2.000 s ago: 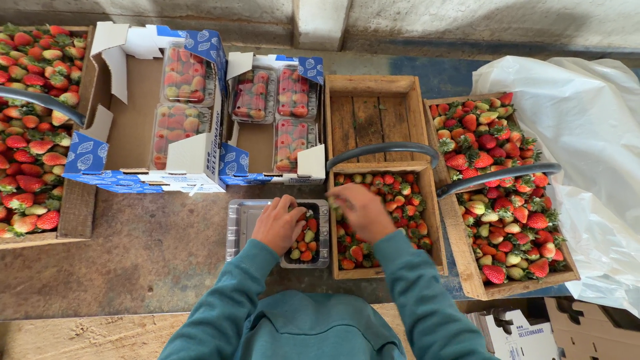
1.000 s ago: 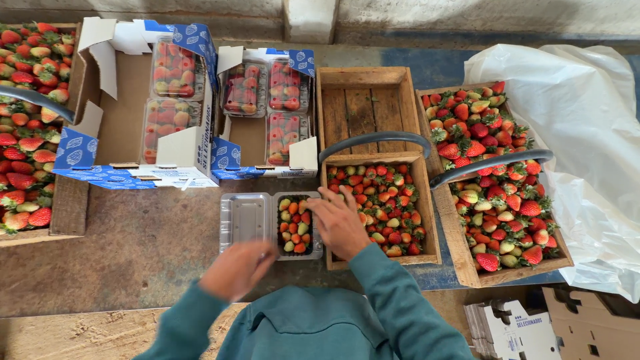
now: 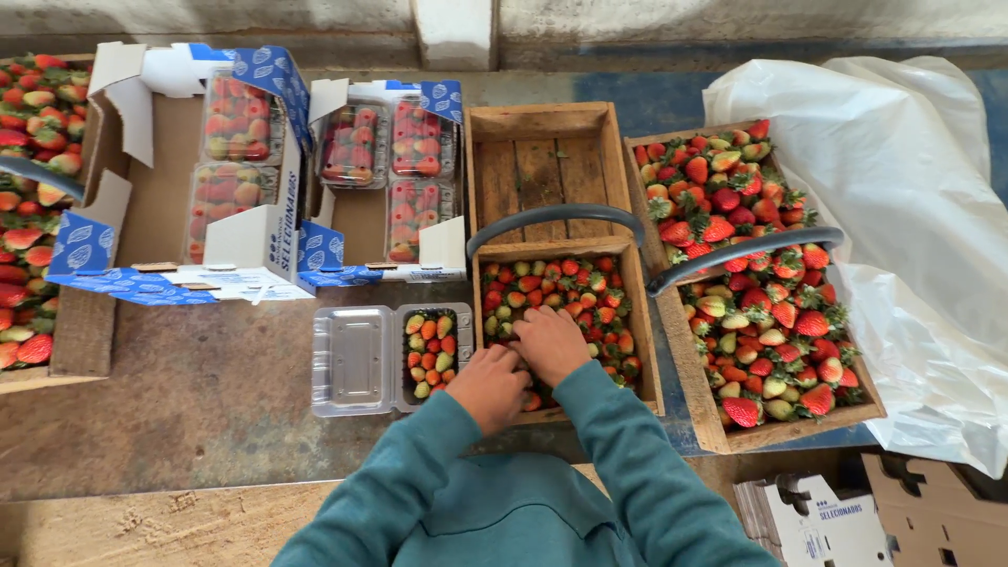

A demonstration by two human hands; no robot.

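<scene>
Both my hands are at the lower left of a wooden crate compartment point(image 3: 647, 339) full of strawberries point(image 3: 602, 291). My left hand point(image 3: 492, 387) reaches over the crate's left wall, fingers bent down among the fruit; my right hand point(image 3: 551, 340) lies just above and right of it, fingertips near the left ones. Whether either holds a berry is hidden. Left of the crate lies a clear plastic clamshell with its lid point(image 3: 354, 358) folded back to the left; rows of strawberries point(image 3: 429, 350) fill its right half.
Behind the clamshell stand two cardboard trays point(image 3: 157, 197) point(image 3: 342, 228) with packed clamshells. A bare wooden compartment point(image 3: 543, 177) adjoins the crate. Filled strawberry crates stand at far left point(image 3: 87, 339) and right point(image 3: 693, 378), beside white plastic sheeting point(image 3: 882, 181). Flattened cartons point(image 3: 843, 520) lie lower right.
My left hand has moved right, from in front of the clamshell to the crate. My right hand has left the clamshell's right edge and is over the crate's strawberries.
</scene>
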